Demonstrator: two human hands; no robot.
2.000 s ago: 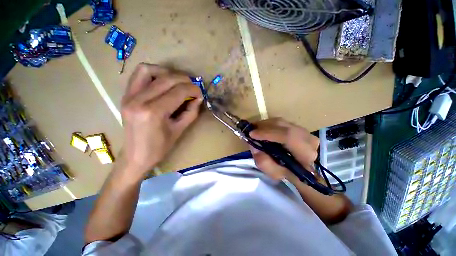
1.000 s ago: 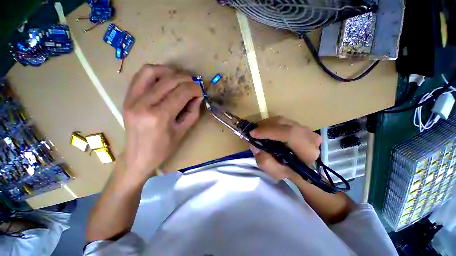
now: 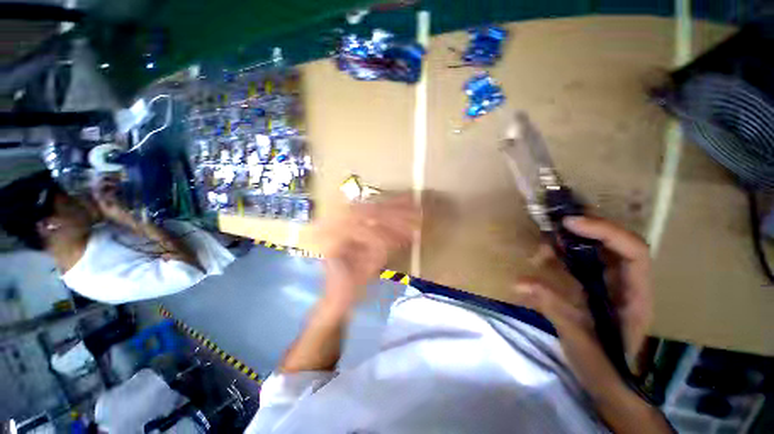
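My right hand (image 3: 615, 280) holds the black soldering iron (image 3: 586, 254), its metal tip pointing up and left over the cardboard (image 3: 577, 93). My left hand (image 3: 369, 233) is motion-blurred beside the small yellow-edged batteries (image 3: 356, 188) near the bench's front edge. Whether it holds anything cannot be told. The batteries are partly covered by the hand. Loose blue circuit boards lie above, one (image 3: 483, 95) with a thin lead and another (image 3: 485, 45) behind it. A tangled pile of blue boards (image 3: 382, 58) lies left of them.
The crowded assembly tray (image 3: 250, 153) stands at the left. Another worker (image 3: 127, 246) sits beyond it, near a white adapter (image 3: 131, 116). The fume fan (image 3: 738, 123) and its black cable are at the right. A parts bin (image 3: 717, 394) is below the bench edge.
The view has swung left. My left hand has left the soldering spot and moved to the batteries. The iron has lifted off the work, still in my right hand.
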